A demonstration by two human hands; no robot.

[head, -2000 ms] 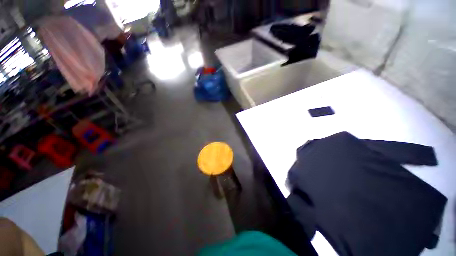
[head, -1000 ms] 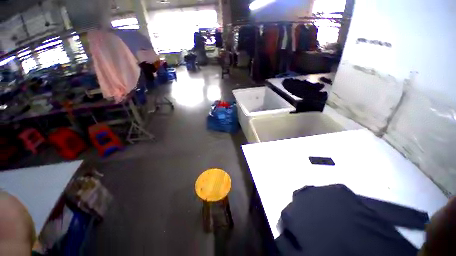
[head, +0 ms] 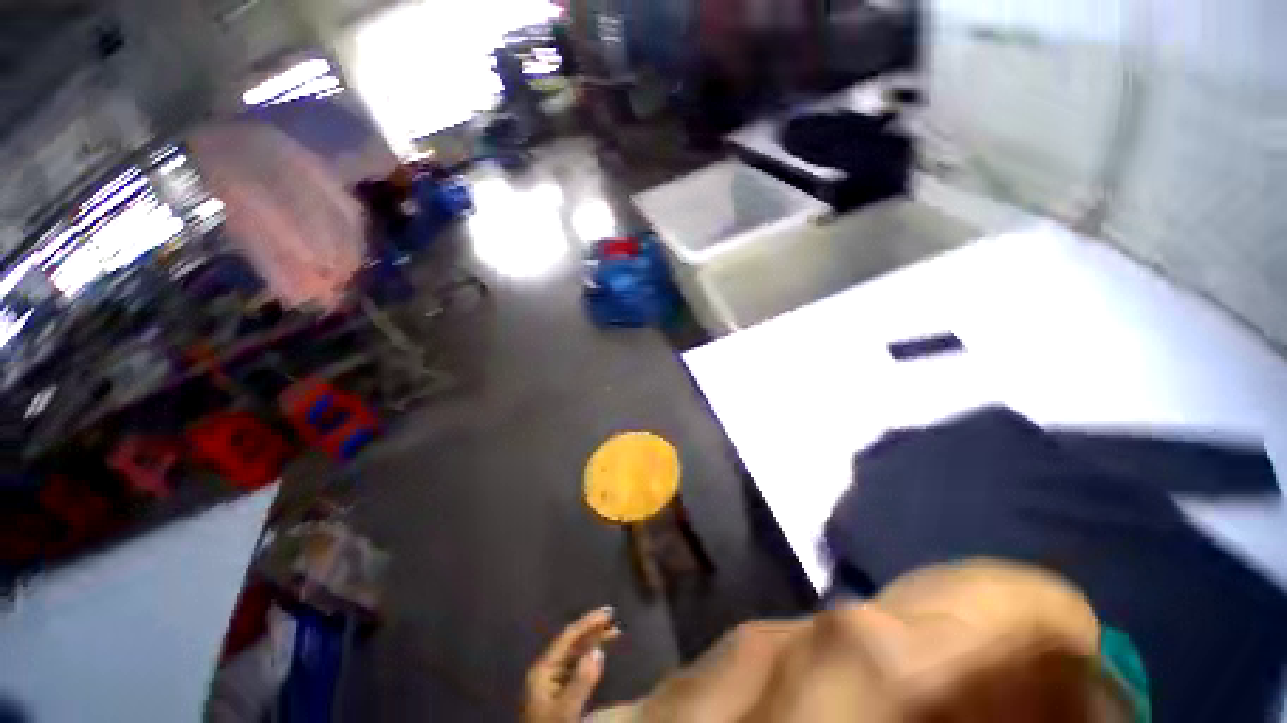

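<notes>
A dark grey long-sleeved garment [head: 1009, 487] lies spread on the white table [head: 833, 381] at the right, one sleeve stretched toward the right. My right hand [head: 903, 643] is large, blurred and close to the camera, in front of the garment's lower part, with a bit of green sleeve at its right. Its fingers cannot be made out. My left hand [head: 565, 671] shows at the bottom edge, partly cut off. Its fingers are bent and apart, with nothing seen in them. The hands hide part of the garment.
A black phone [head: 926, 346] lies on the table beyond the garment. Pale tubs [head: 833, 261] stand at the table's far end. A round yellow stool [head: 632, 477] and a blue bundle [head: 628, 290] stand on the floor. Another white table [head: 127, 622] is at the left.
The view has tilted down again after rising. Both hands have come into the lower middle; one second ago only blurred skin showed at the left and right edges. The garment still lies on the table.
</notes>
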